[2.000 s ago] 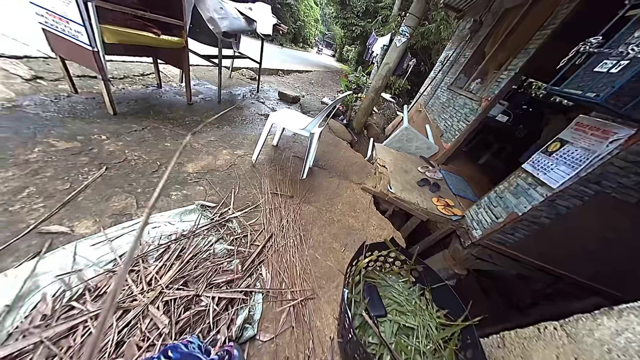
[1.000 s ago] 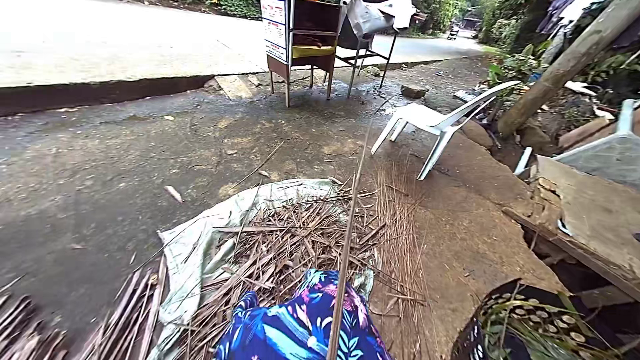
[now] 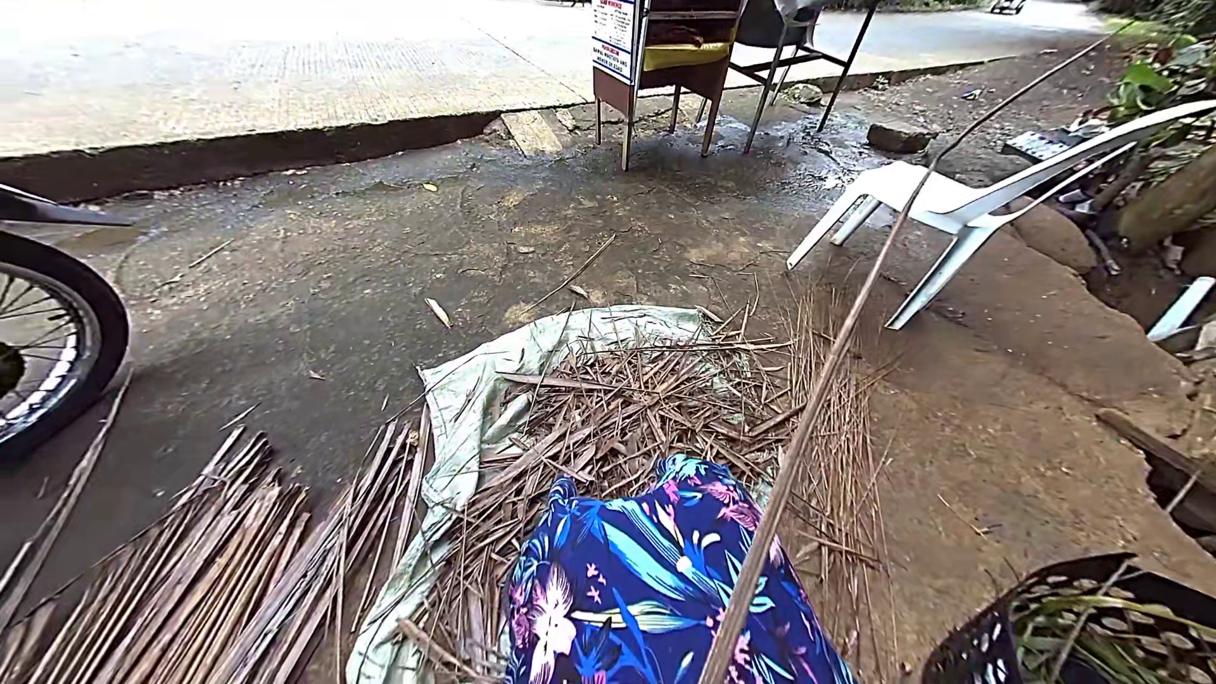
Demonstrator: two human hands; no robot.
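Observation:
Neither of my hands shows in the head view. A long, thin dry frond strip (image 3: pixel 825 389) runs from the bottom edge, across my lap in blue floral cloth (image 3: pixel 665 579), up to the top right; what holds its near end is out of view. Cut pieces of dry frond (image 3: pixel 608 418) lie heaped on a pale green sack (image 3: pixel 465 427) before my lap. Thin ribs or sticks (image 3: pixel 841 456) lie spread on the ground to the right of the heap. At the lower left are long dry leaf strips (image 3: pixel 190 579), laid roughly side by side.
A white plastic chair (image 3: pixel 926 195) stands at the upper right. A black plastic basket (image 3: pixel 978 627) with green leaves is at the lower right. A motorcycle wheel (image 3: pixel 90 351) shows at the left. A wooden stand (image 3: pixel 636 104) is near the raised road edge (image 3: pixel 285 152).
The view has swung left, bringing the wheel and leaf strips into sight and taking the house out of it. The long frond strip still crosses the view, now leaning further to the right.

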